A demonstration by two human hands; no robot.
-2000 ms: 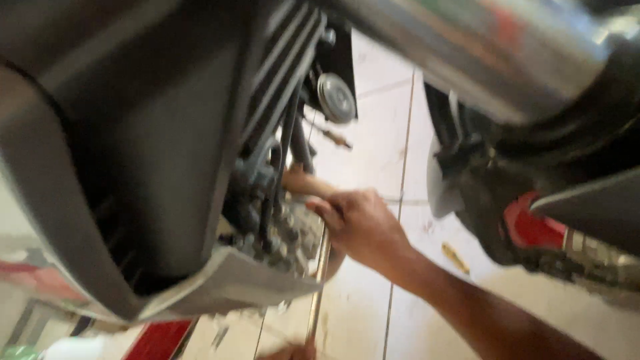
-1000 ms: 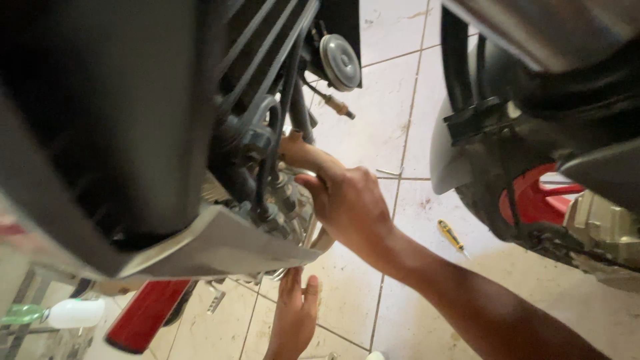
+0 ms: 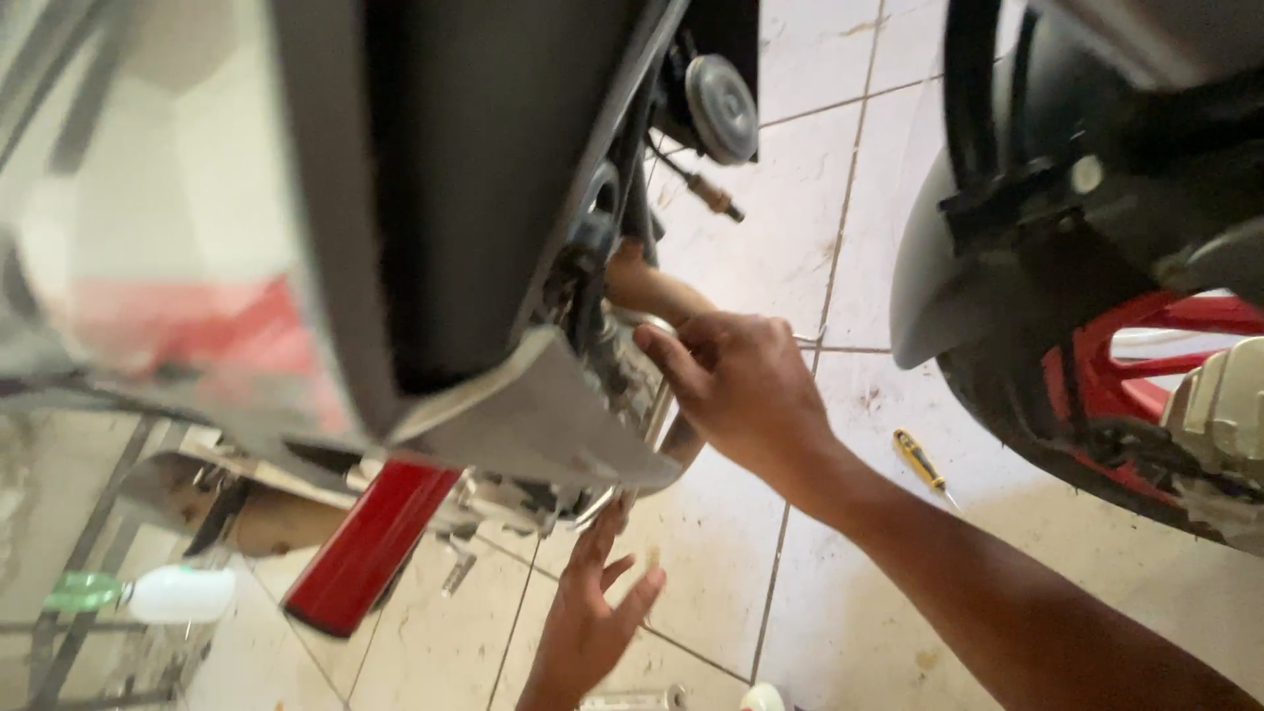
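Note:
A motorcycle with a grey plastic fairing [image 3: 553, 415] fills the left and middle. At its engine, my right hand [image 3: 755, 395] is closed over the bend of a brownish exhaust pipe [image 3: 657, 286], thumb toward the engine. A thin shiny metal rod or tube [image 3: 660, 410] runs down beside the pipe; my right hand hides part of this area. Below, my left hand [image 3: 588, 612] points upward with its thumb apart, fingertips by the underside of the engine; whether they touch it is unclear. A round horn [image 3: 723, 109] and a loose cable with a sensor-like end [image 3: 713, 196] hang above the hands.
Another motorcycle with a red wheel [image 3: 1096, 385] stands at the right. A yellow-and-black screwdriver [image 3: 918, 459] lies on the tiled floor [image 3: 849, 612] between them. A red motorcycle part [image 3: 370, 548] juts out at the lower left, near a white-and-green bottle [image 3: 178, 594].
My left hand, low and blurred at the bottom edge two seconds ago, has come up to the engine's underside. My right hand stays at the pipe. The view has shifted.

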